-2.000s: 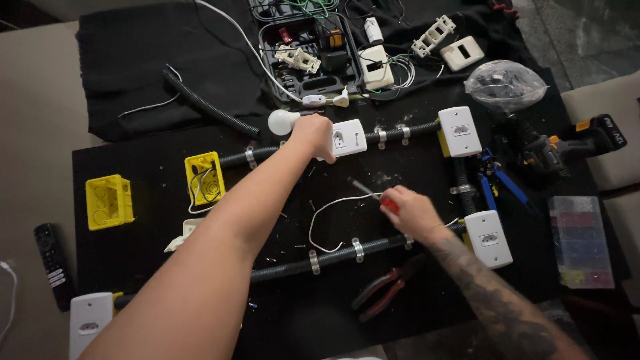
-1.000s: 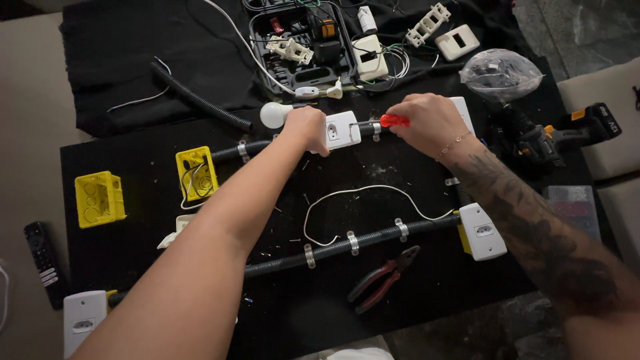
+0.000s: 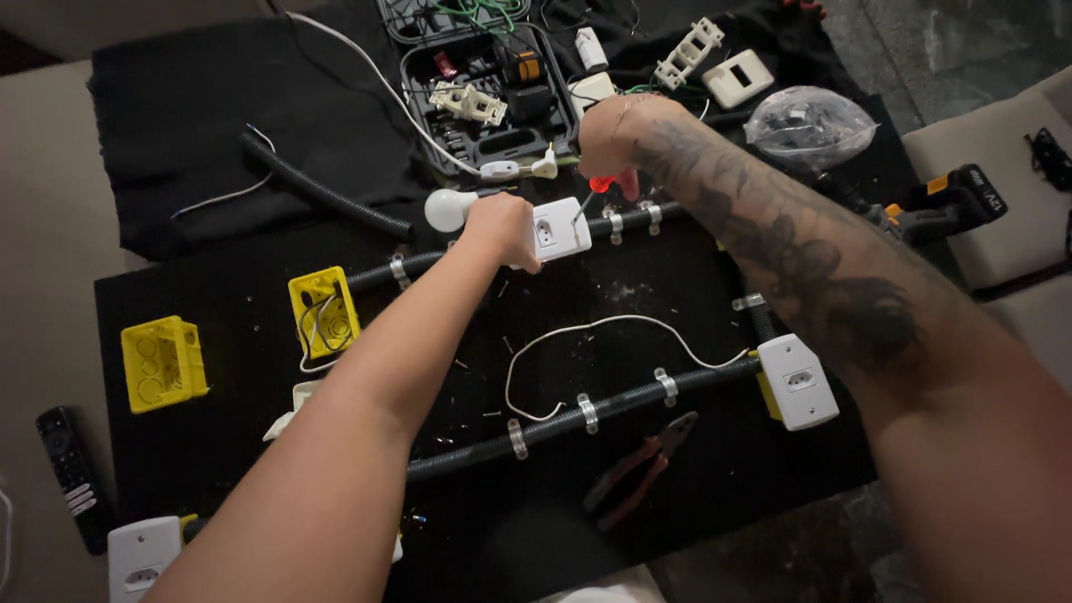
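My left hand point(image 3: 502, 226) grips the left end of a white socket faceplate point(image 3: 559, 230) on the upper conduit run. Beside that hand is a white light bulb point(image 3: 446, 210). My right hand point(image 3: 615, 146) holds a screwdriver by its red handle point(image 3: 601, 183), its shaft slanting down to the right part of the plate. The right wrist hides part of this grip. Black corrugated conduit point(image 3: 628, 223) in metal clamps leads right from the plate. Another socket plate point(image 3: 800, 383) sits at the lower right corner, with a loose white wire point(image 3: 599, 322) nearby.
Combination pliers point(image 3: 641, 469) lie near the front. Yellow electrical boxes point(image 3: 163, 364) stand at left beside a remote control point(image 3: 71, 477). An open tool case point(image 3: 486, 100) is at the back. A cordless drill point(image 3: 938, 205) and a plastic bag point(image 3: 808, 126) lie right.
My right hand has moved from above the loose wire up to the upper faceplate with the screwdriver, and its handle now stands higher, beyond the plate. My left hand has stayed at the plate.
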